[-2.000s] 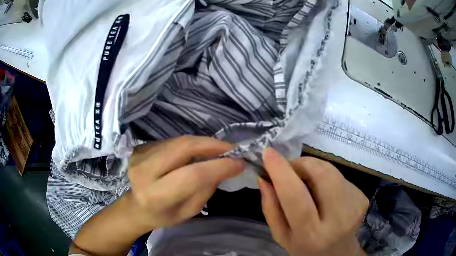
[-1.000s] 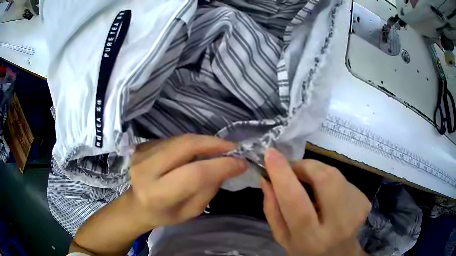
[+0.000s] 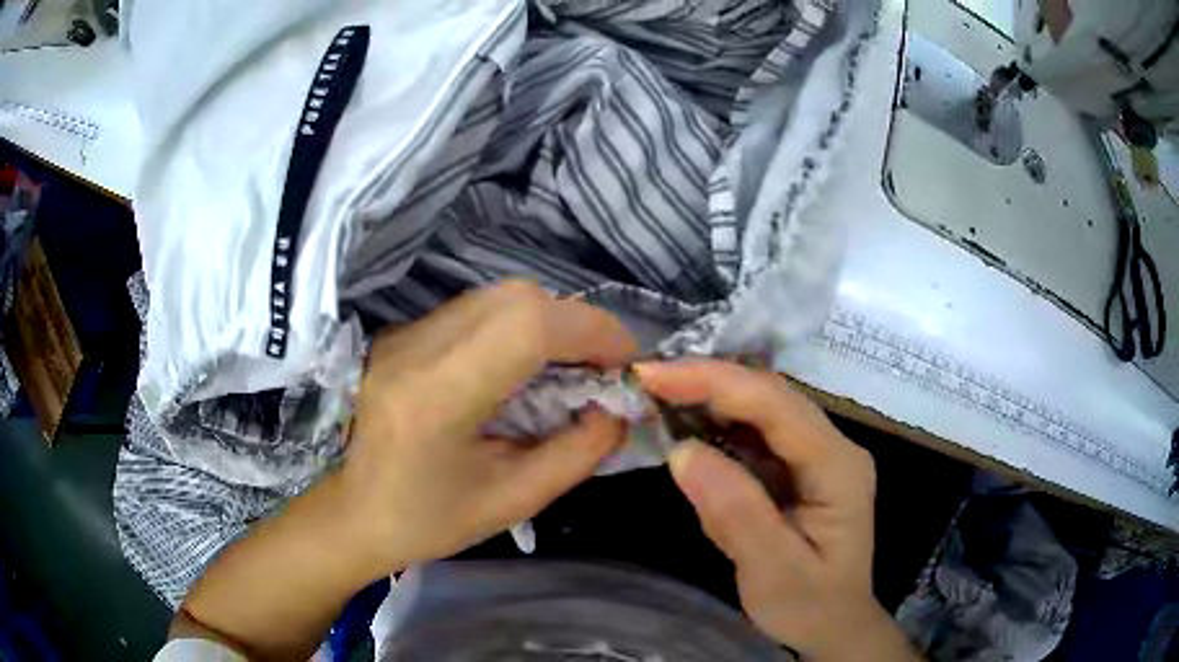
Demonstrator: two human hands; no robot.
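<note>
A garment of white lining [image 3: 213, 194] and grey-striped shell fabric [image 3: 634, 181] lies bunched on the table edge, its striped inside showing. A black printed tape [image 3: 304, 168] lies on the lining at the left. My left hand [image 3: 453, 427] pinches the puckered seam edge [image 3: 562, 398] between thumb and fingers. My right hand [image 3: 782, 498] is beside it, its fingertips at the seam. A dark object, perhaps thread snips [image 3: 737, 446], is mostly hidden in the right hand.
A sewing machine [image 3: 989, 142] stands at the upper right with black-handled shears [image 3: 1138, 287] on its bed. The white table [image 3: 957, 304] has a printed ruler along its front edge. Striped cloth [image 3: 181, 517] hangs at the lower left; more cloth [image 3: 996, 569] is at the lower right.
My left hand has turned and risen, and a gathered stretch of seam now shows between its fingers. My right thumb and index finger have spread apart, with the dark object showing more between them.
</note>
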